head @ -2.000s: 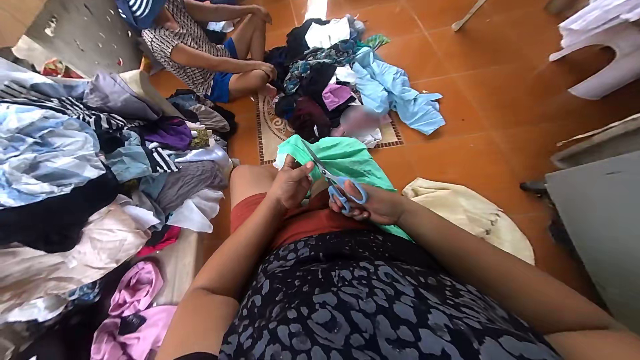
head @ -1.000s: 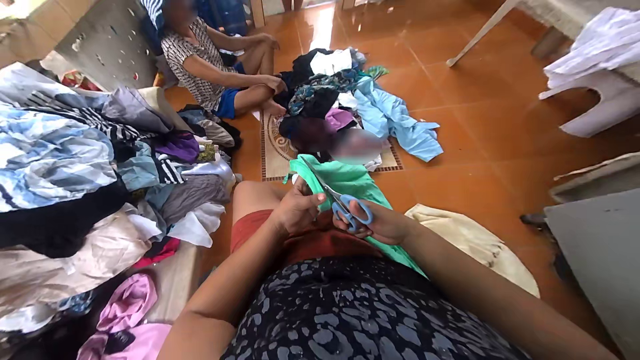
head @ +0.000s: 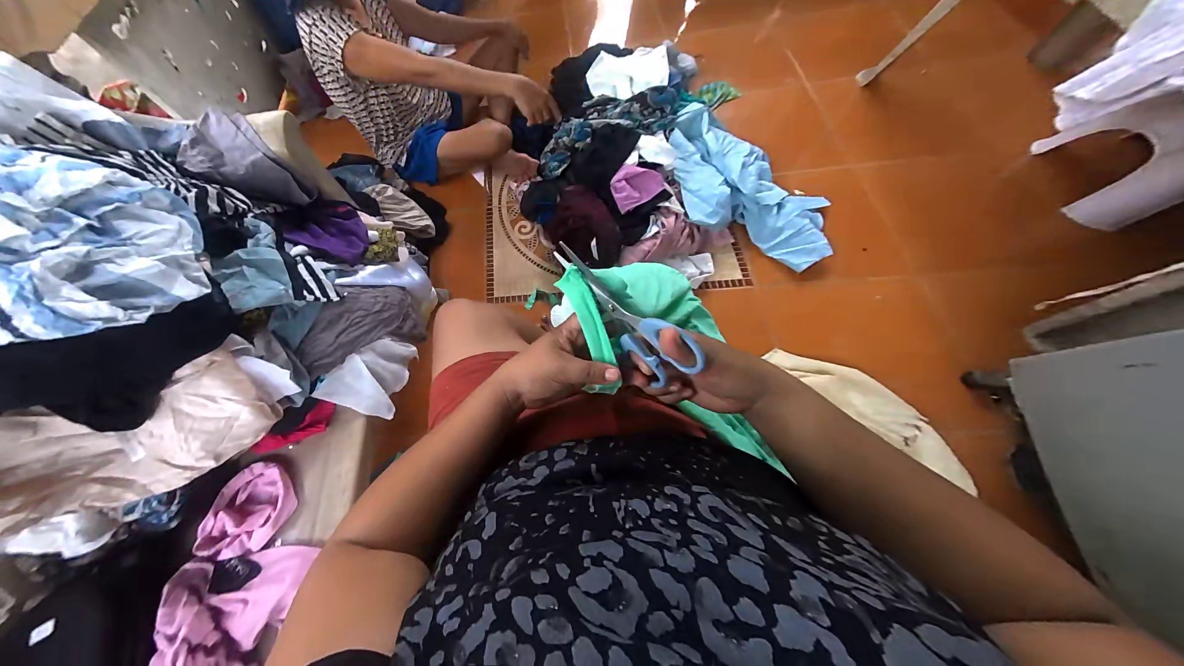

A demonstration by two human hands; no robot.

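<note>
My left hand [head: 558,367] pinches a narrow strip of the green cloth [head: 659,294] between thumb and fingers. In my right hand [head: 721,372] is a pair of scissors [head: 662,348] with light blue handles, thumb and fingers in the loops. Its metal blades point up and to the left, parted, and cross the green strip just above my left hand. The rest of the green cloth lies over my lap and runs down under my right forearm. Whether the blades touch the cloth edge cannot be told.
A heap of mixed clothes [head: 638,176] lies on the tiled floor ahead, with a seated person [head: 388,83] beside it. More clothes [head: 102,240] are piled at the left. Cream cloth [head: 869,416] lies to the right, near a grey panel [head: 1110,444]. A white plastic chair [head: 1124,176] stands farther right.
The green strip now stands raised in my left hand, where earlier the cloth was lower and more bunched. The seated person's hand has moved to the clothes heap.
</note>
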